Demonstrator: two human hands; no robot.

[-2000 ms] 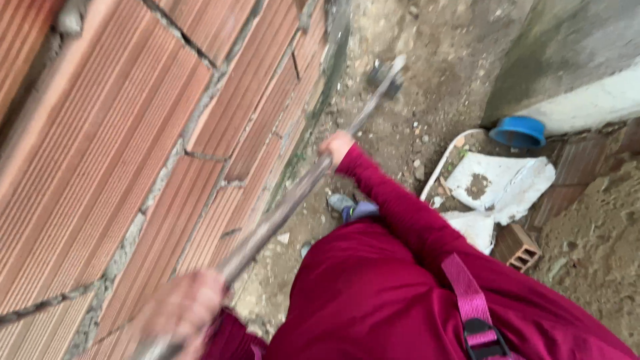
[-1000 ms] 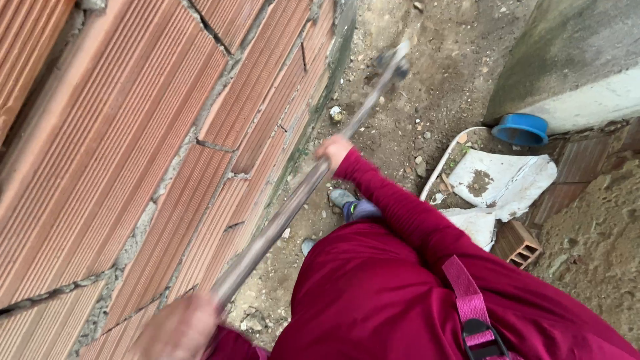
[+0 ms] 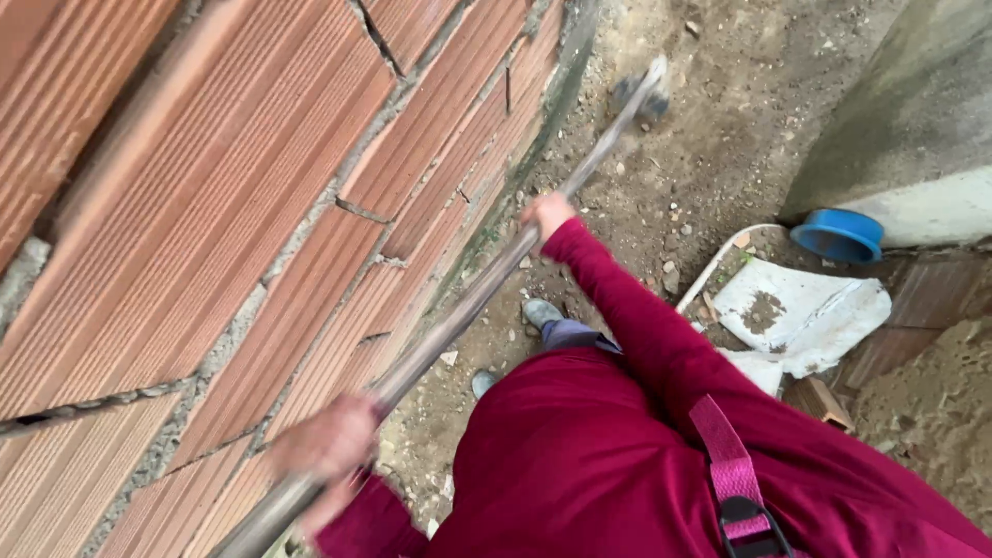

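A long wooden handle [image 3: 457,314] runs slantwise from the bottom left toward the top right. My left hand [image 3: 329,446], blurred, grips it near its close end, beside the brick wall. Farther along the shaft my right hand [image 3: 549,215] is closed around it, arm stretched out. At the far end a dark, blurred tool head [image 3: 642,97] is at the dirt ground [image 3: 713,139]; its exact kind cannot be told.
A hollow clay brick wall [image 3: 256,194] rises close on the left. To the right lie a blue plastic basin [image 3: 838,235], a dirty white sack [image 3: 806,310], a hollow brick [image 3: 818,401] and a sand heap [image 3: 930,395]. A plastered wall [image 3: 914,132] stands behind. My shoes [image 3: 541,312] are on the dirt.
My left hand shows higher and farther right in the view than one second ago. Both hands have kept hold of the handle.
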